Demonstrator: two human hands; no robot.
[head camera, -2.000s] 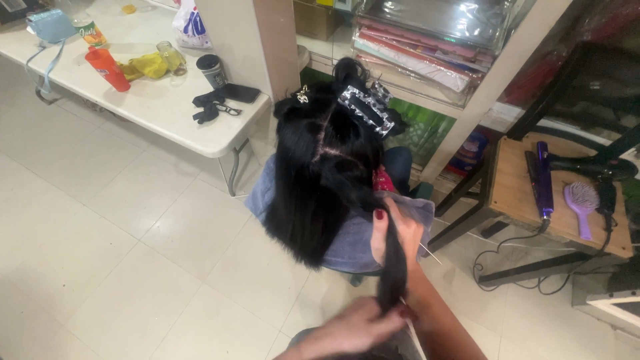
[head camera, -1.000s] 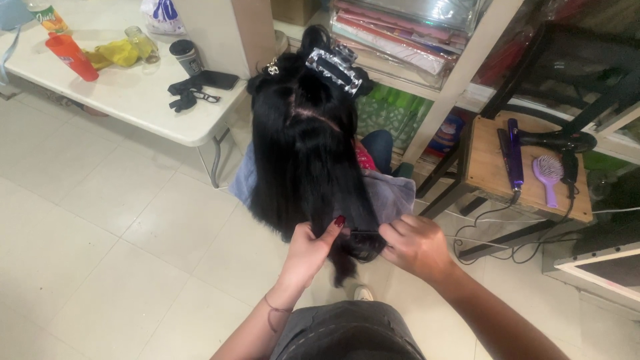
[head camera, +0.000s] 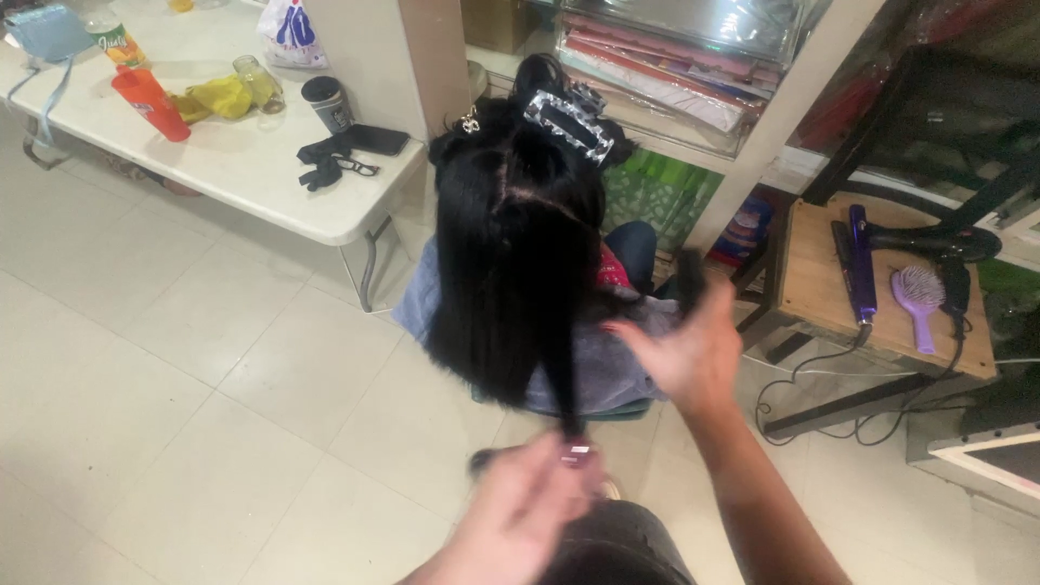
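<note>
A seated person with long black hair (head camera: 496, 301) has their back to me and a blue-grey towel (head camera: 601, 382) over the shoulders. My left hand (head camera: 536, 487) is closed on the lower end of a lock of hair, pulled down toward me. To the right of the hair, my right hand (head camera: 691, 341) is raised and blurred, with a dark, narrow thing at its fingers, perhaps a comb. A black-and-white claw clip (head camera: 569, 126) holds hair on top of the head, and a small hair ornament (head camera: 470, 121) sits at the left.
On the wooden chair (head camera: 821, 244) at right lie a purple hair straightener (head camera: 862, 264), a lilac hairbrush (head camera: 918, 301) and a black hair dryer (head camera: 934, 237), with cords hanging down. A white table (head camera: 268, 187) at left bears an orange cup (head camera: 152, 104), a phone (head camera: 378, 140) and glasses. Shelves stand behind.
One second ago both hands were close together at the hair ends. Now my right hand is up and apart at the right, while my left hand holds the lock lower down.
</note>
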